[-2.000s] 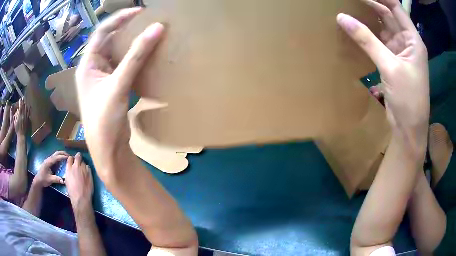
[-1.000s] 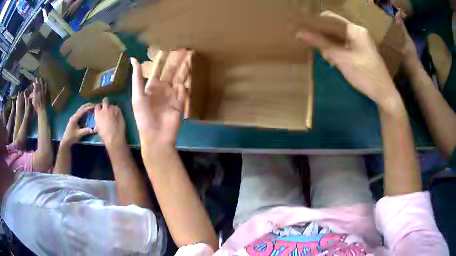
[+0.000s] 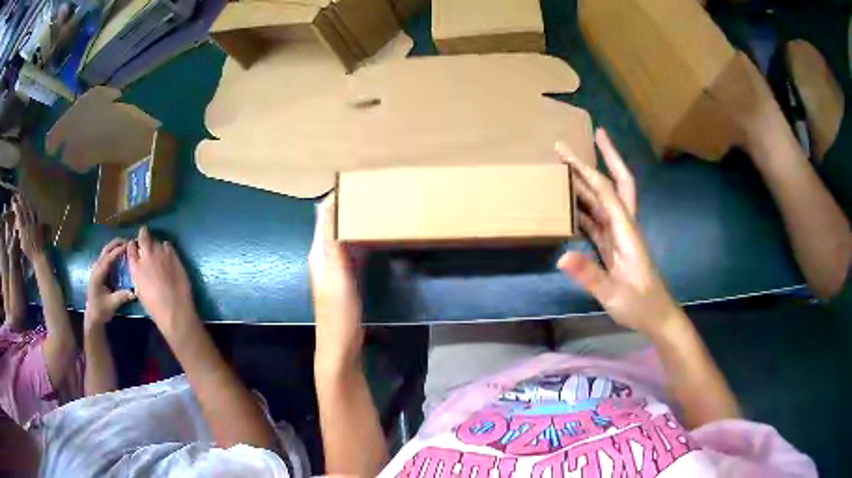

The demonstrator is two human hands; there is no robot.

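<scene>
A closed brown mailer box point(image 3: 455, 203) is in front of me near the bench's front edge, a long narrow side facing me and a dark shadow under it. My left hand point(image 3: 333, 280) lies along its left end, fingers mostly hidden by the box. My right hand point(image 3: 612, 238) is at its right end, fingers spread and fingertips at the box's upper corner, thumb by the lower corner. The box is held between both hands. Whether it touches the bench cannot be told.
A flat die-cut blank point(image 3: 420, 107) lies behind the box. Brown boxes point(image 3: 488, 23) stand beyond it, with an open one point(image 3: 266, 28) at upper left. At right a neighbour's arm reaches a large box point(image 3: 654, 70). At left, another person's hands are near a small open box point(image 3: 135, 187).
The open box with its raised lid is now closed and lower in front of me. Both hands have come to its ends. The view has shifted, showing the flat blank and boxes behind.
</scene>
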